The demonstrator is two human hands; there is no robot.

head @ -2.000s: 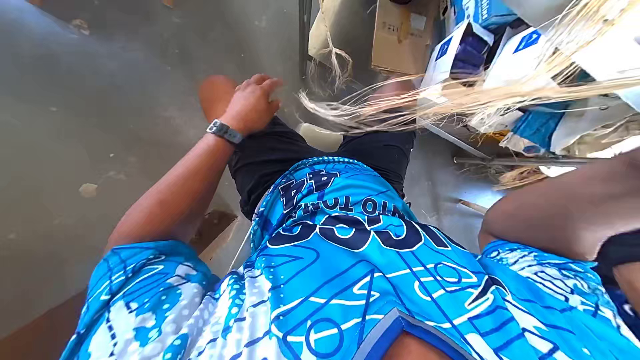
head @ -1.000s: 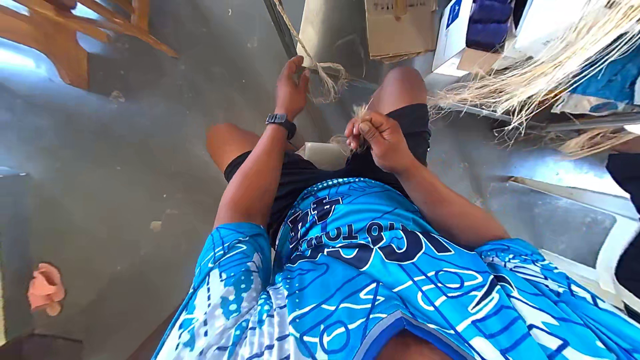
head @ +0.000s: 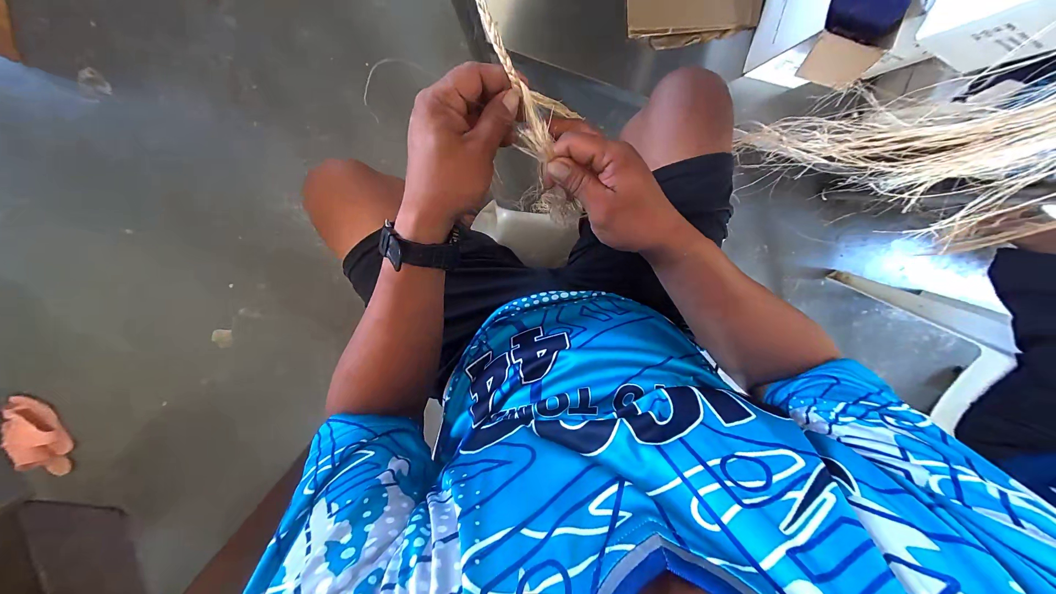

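Observation:
A braided natural-fibre rope (head: 497,43) comes down from the top edge and ends in loose strands between my hands. My left hand (head: 464,136), with a black watch at its wrist, pinches the rope between thumb and fingers. Close to its right side, my right hand (head: 609,183) grips the loose fibres (head: 538,140) just below. A frayed tuft of fibre (head: 561,205) hangs under my right hand, above a pale seat between my thighs. The fingers hide part of the strands.
A large bundle of loose dry fibres (head: 916,153) lies at the right, by white boxes (head: 982,33). A cardboard box (head: 693,16) stands at the top. A pale chair (head: 978,375) and a person's dark clothing are at the right edge. Pink footwear (head: 37,433) lies on the floor at the left.
My hands were apart a second ago; they are now close together on the rope. My right hand, with a fibre tuft then, has come beside my left, which has closed on the rope.

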